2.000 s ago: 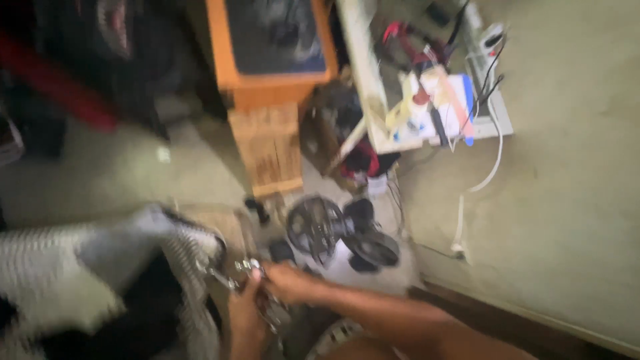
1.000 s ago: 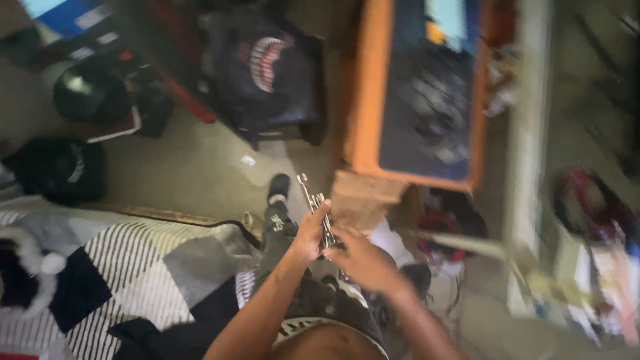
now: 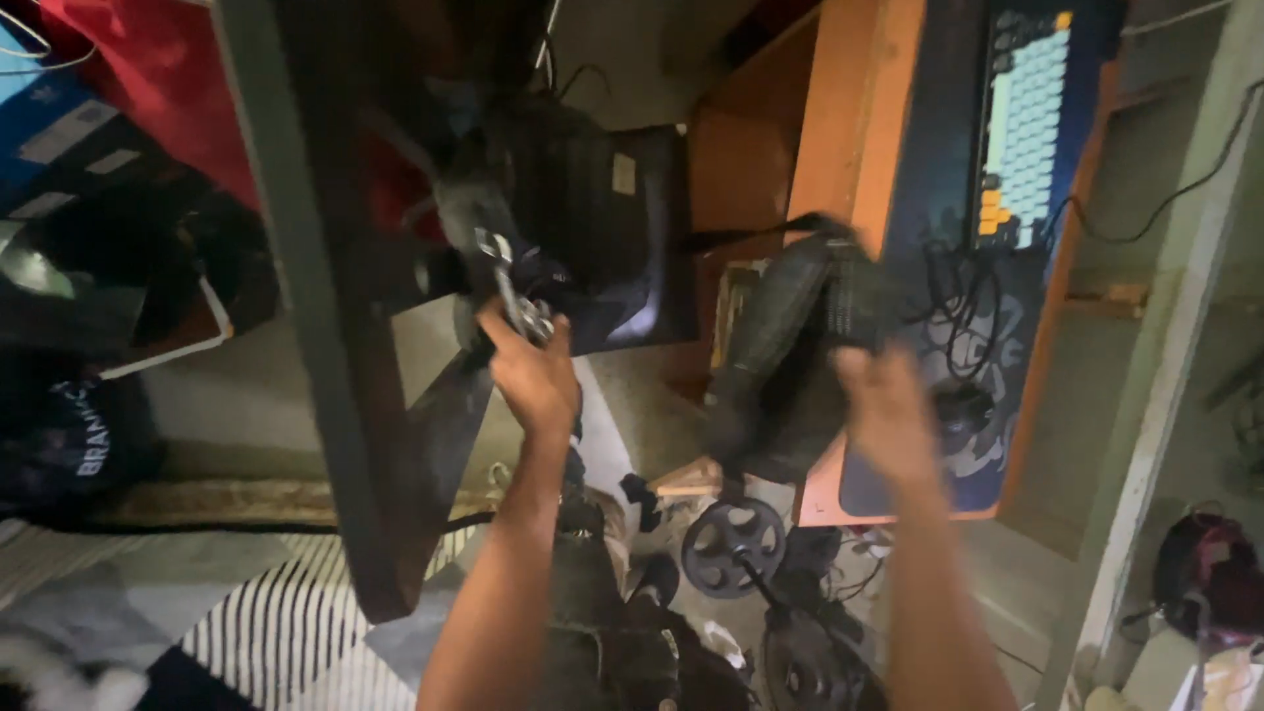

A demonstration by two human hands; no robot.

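Observation:
My left hand [image 3: 533, 370] is closed around several small shiny metal tools or pieces [image 3: 513, 286], too blurred to name exactly. Just beyond it hangs a dark bag or cloth item [image 3: 583, 217]. My right hand [image 3: 884, 405], blurred, grips the edge of a black bag [image 3: 800, 346] with a strap, over the side of an orange wooden desk [image 3: 859, 118]. On that desk lie a dark patterned mat [image 3: 889, 286], a light blue keyboard [image 3: 1027, 138] with yellow keys and a coiled black cable [image 3: 963, 316].
A dark frame [image 3: 326, 326] stands upright left of my left hand. Weight plates [image 3: 734, 548] lie on the floor below. A patterned blanket [image 3: 276, 612] covers the lower left. A pale post [image 3: 1155, 395] rises at right, near a red and black item [image 3: 1210, 573].
My hands, together around the metal pieces one second ago, are now apart. The right hand has moved right onto a black bag; the left still holds the metal pieces. The view has shifted considerably.

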